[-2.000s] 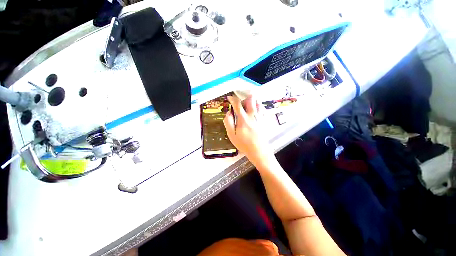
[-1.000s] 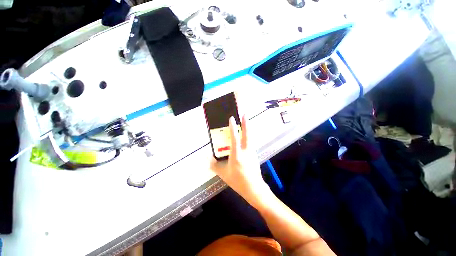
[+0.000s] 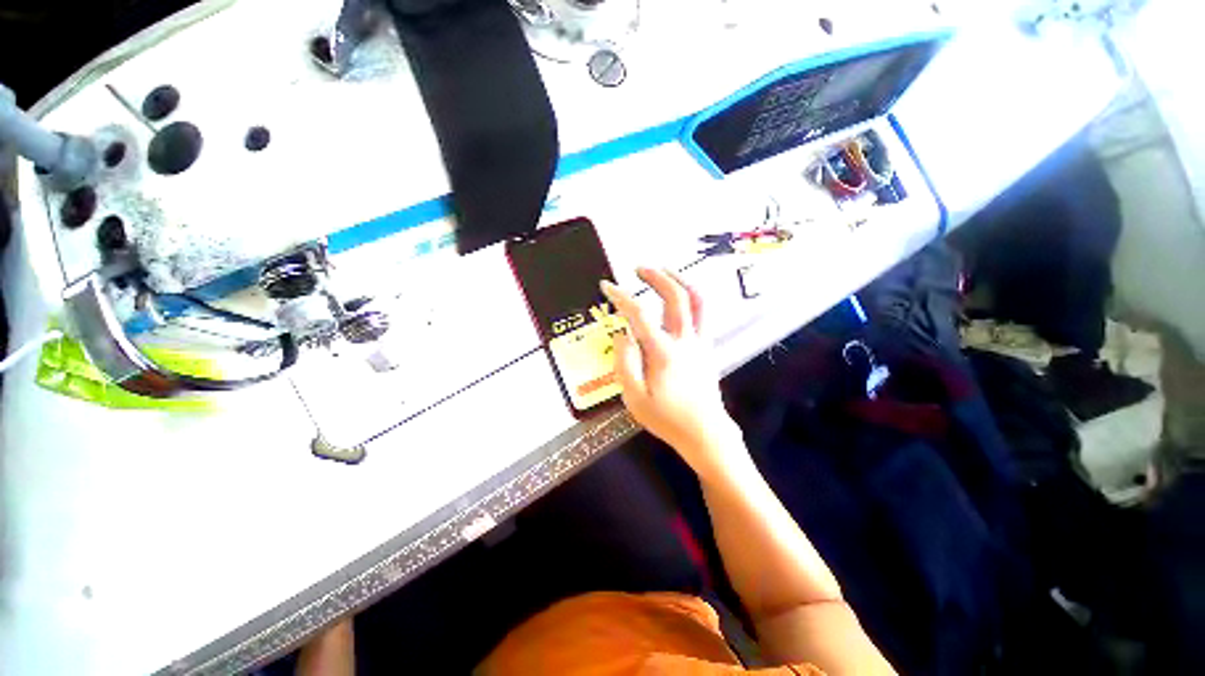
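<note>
The smartphone lies face up on the white machine bed, its screen dark above and yellowish below. My right hand is at the phone's lower right side, fingers apart and slightly bent, with one fingertip over the screen's right edge. It does not grip the phone. A short piece of my left forearm shows at the bottom edge, by the table's front edge; the left hand itself is hidden.
The sewing machine head lies behind the phone, with a black strip over it and a control panel. Snips lie right of the phone. A lime-green packet is left. Dark garments hang right.
My right hand has drawn back from holding the phone's lower end to its right side, fingers more spread. The phone now lies flat, and its screen content differs. The view has shifted slightly.
</note>
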